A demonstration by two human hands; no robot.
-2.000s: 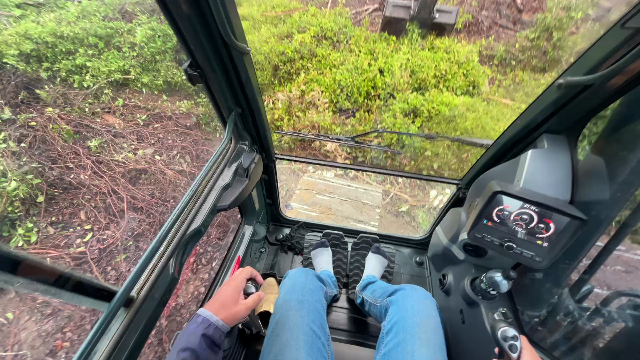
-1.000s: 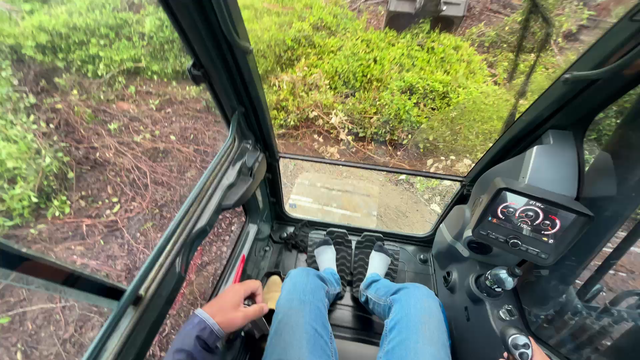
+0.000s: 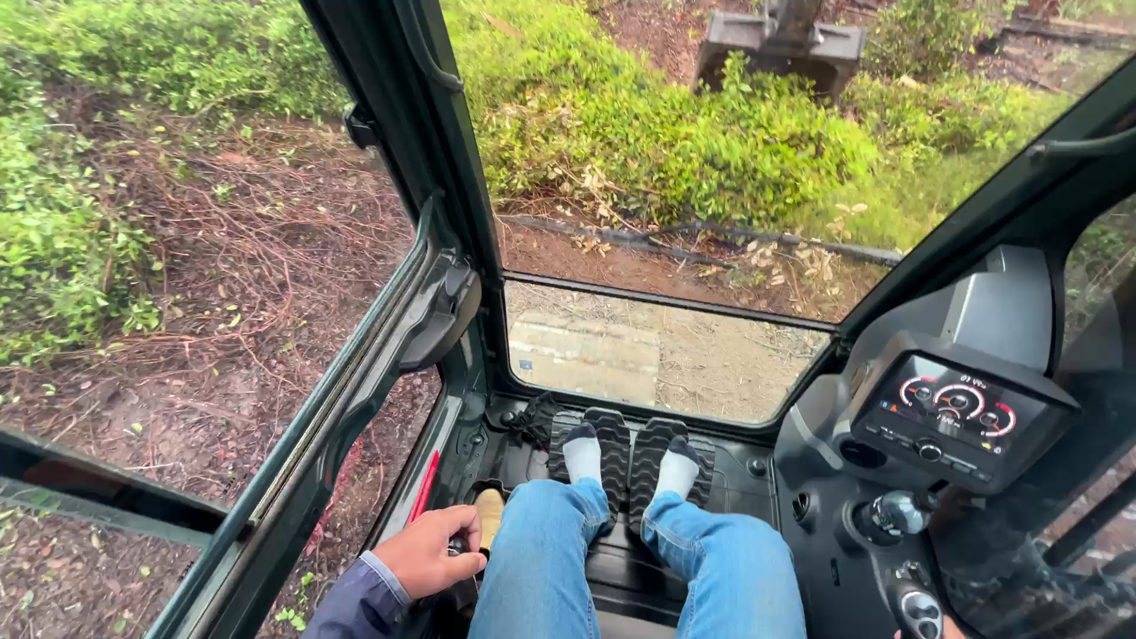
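Note:
Inside an excavator cab, my left hand is closed around the black knob of a control lever, left of my knee. At the bottom right edge, only a sliver of my right hand shows beside a joystick with buttons on top; most of its grip is out of frame. My feet in socks rest on the black ridged foot pedals. The excavator's bucket is outside the windshield at the top, over green bushes, partly hidden by leaves.
A lit gauge monitor stands on the right console above a round chrome-topped knob. A tan boot lies left of my leg. Outside are cut roots and twigs, a dark branch and a track.
The ground and bushes outside have shifted across the windows. The wiper seen across the windshield earlier is no longer plain there. My left hand stays at the lever.

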